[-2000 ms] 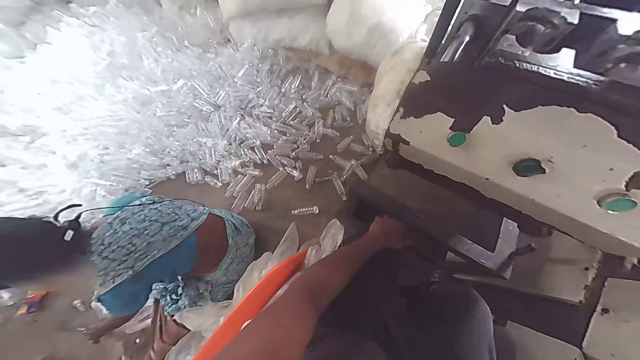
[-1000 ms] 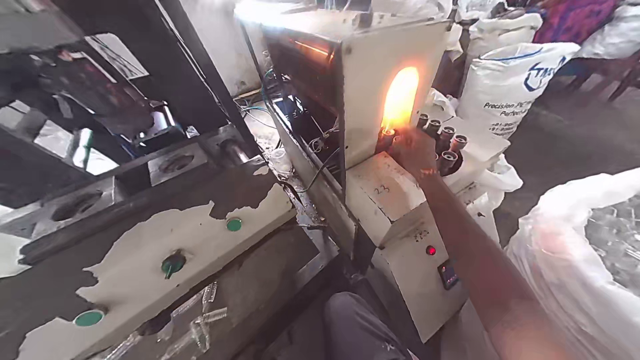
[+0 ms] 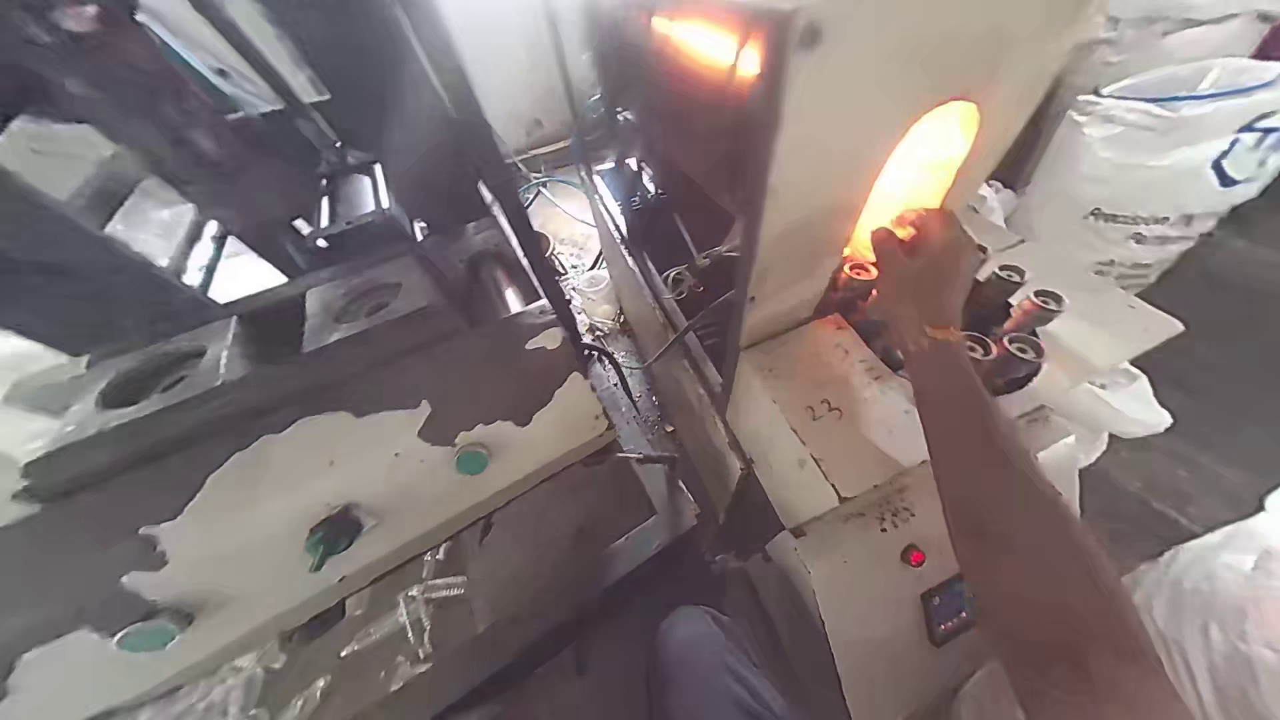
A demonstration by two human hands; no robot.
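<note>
My right hand (image 3: 925, 275) is at the lower end of the glowing oval opening (image 3: 915, 180) in the heating machine's cream panel. Its fingers are bent near the glow; glare hides whether they grip anything. Several dark cylindrical holders (image 3: 1022, 350) with pale ring tops stand around the hand, one of them (image 3: 858, 275) just left of it, lit orange. My left hand is out of view.
At left stands a press with a peeling control panel (image 3: 400, 480), green buttons (image 3: 471, 459) and a green knob (image 3: 333, 533). Small clear plastic preforms (image 3: 425, 600) lie below it. A red lamp (image 3: 913, 556) glows under my forearm. White sacks (image 3: 1150, 180) stand at right.
The view has swung from the preform heap and a crouching person to the heating machine. Since one second ago, my right hand has stayed by the glowing opening, and the view is closer.
</note>
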